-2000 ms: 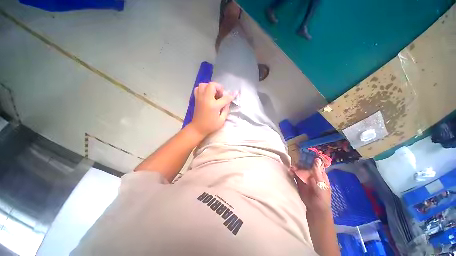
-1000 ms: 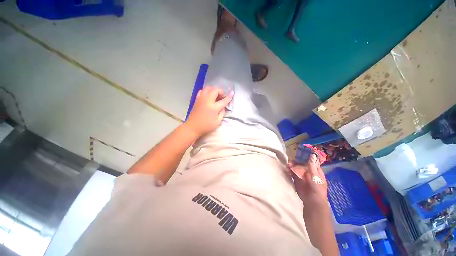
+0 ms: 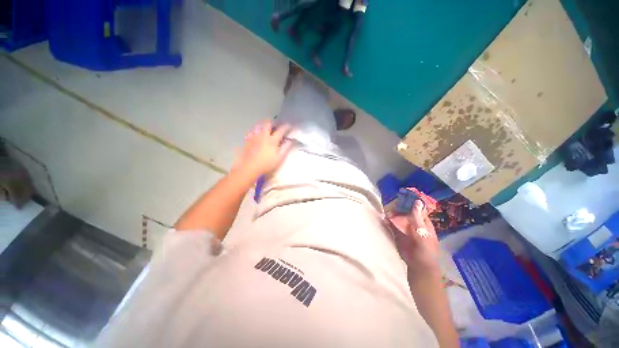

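My right hand (image 3: 419, 234) is at my right side, shut on an upper body piece (image 3: 402, 222) with flesh-orange skin, a reddish top and a dark blue-grey part. My fingers cover some of it. My left hand (image 3: 266, 151) lies at my lap over the grey trousers, fingers somewhat apart, with nothing visible in it. Dark leg pieces (image 3: 351, 42) with pale bands lie on the green bench top (image 3: 407, 75). A white pad (image 3: 464, 165) with a small round white dish (image 3: 467, 171) sits on the stained cardboard sheet (image 3: 536, 75).
A blue crate (image 3: 485, 272) and a box of dark and reddish parts (image 3: 451, 214) are at right. A black plastic bundle (image 3: 590, 146) and crumpled tissue (image 3: 579, 219) lie beyond the cardboard. A blue plastic stool or crate (image 3: 81, 41) stands on the pale floor upper left.
The view has shifted, showing more bench and leg pieces. My left hand has moved from pinching at the trousers to lying with fingers more spread. My right hand still holds the piece.
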